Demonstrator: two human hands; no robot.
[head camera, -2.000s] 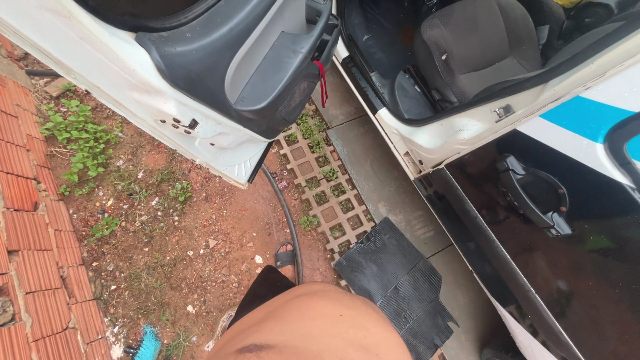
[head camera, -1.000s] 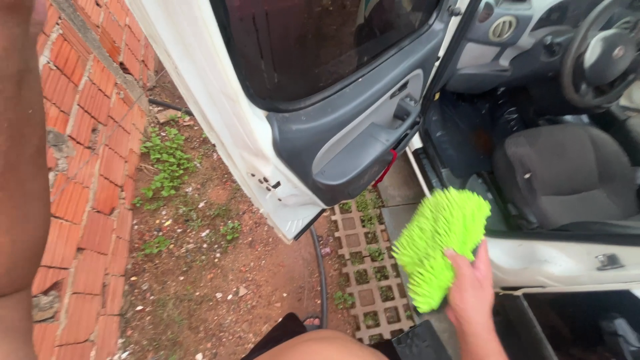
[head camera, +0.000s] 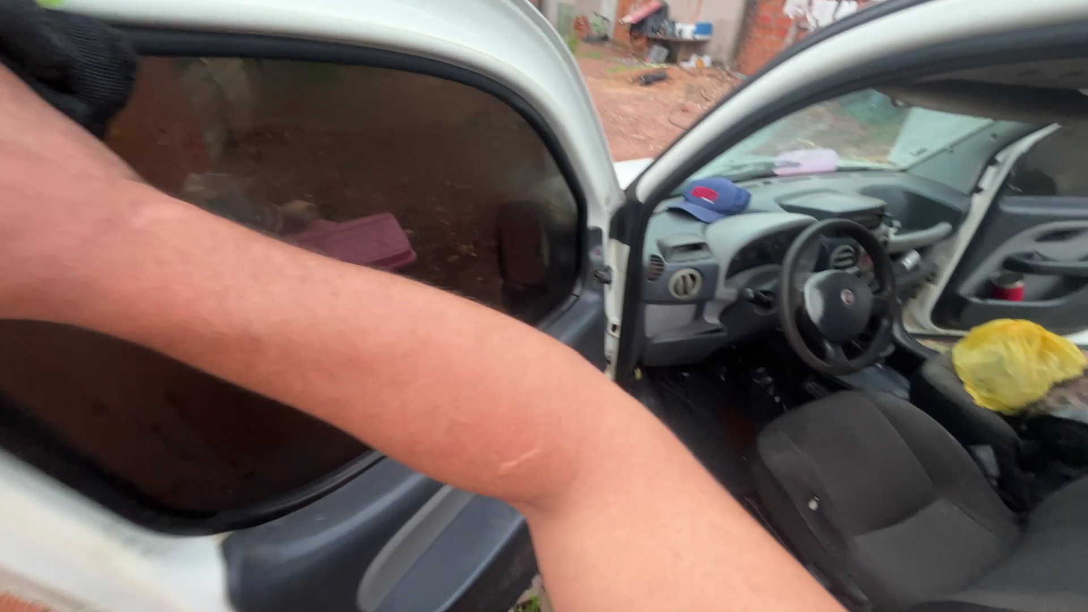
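My bare right arm (head camera: 408, 365) crosses the view from the bottom right to the left edge, in front of the open front door's dark window (head camera: 408, 161). The hand at its end is outside the frame. Against the upper side of the arm, at the top left, is a black mesh fabric piece (head camera: 72, 64), with a bit of lime green above it at the edge. Whether the hand holds or wears this fabric cannot be told. My left hand is not in view.
The white car's door frame (head camera: 614, 289) stands right of the window. Inside are a steering wheel (head camera: 837, 297), a grey cloth seat (head camera: 884, 484), a blue cap (head camera: 714, 199) on the dashboard and a yellow plastic bag (head camera: 1016, 361). Below the window runs the grey door panel (head camera: 323, 544).
My right hand, earlier at the lower right holding a lime green chenille wash mitt, has gone out of view to the left, its arm now across the door window. The view has tilted up.
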